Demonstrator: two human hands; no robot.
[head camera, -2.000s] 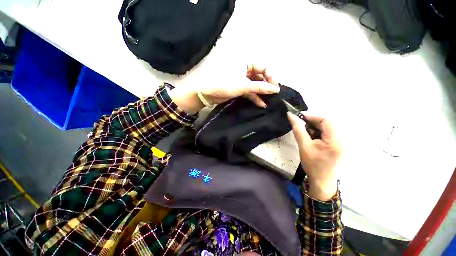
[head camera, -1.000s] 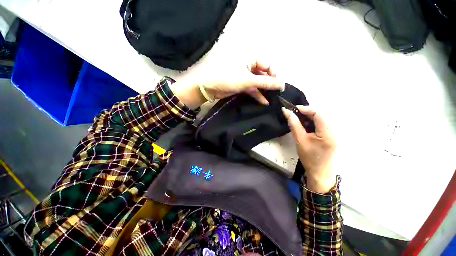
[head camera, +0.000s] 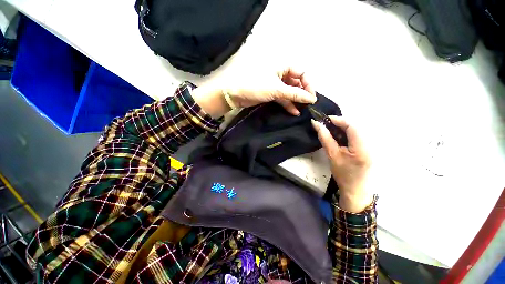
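Observation:
A small black bag (head camera: 277, 133) lies over the table edge, above the dark apron, with a small yellowish tag on it. My left hand (head camera: 277, 91) pinches its upper edge between thumb and fingers. My right hand (head camera: 346, 152) holds thread snips (head camera: 319, 115), with the pointed blades against the black cloth close to the left fingertips. The handle of the snips is mostly hidden in my right palm. Any thread at the blades is too small to tell.
A larger black bag (head camera: 202, 33) lies at the upper left of the white table (head camera: 398, 183). A pile of black bags (head camera: 448, 28) is at the upper right. Thin thread waste (head camera: 436, 158) lies at right. A blue bin (head camera: 50, 77) stands below left, a red-edged frame (head camera: 480, 241) at lower right.
The snips and my right hand have moved up and left from two seconds ago, from beside the cloth onto it near the left fingertips. My left hand has shifted slightly right.

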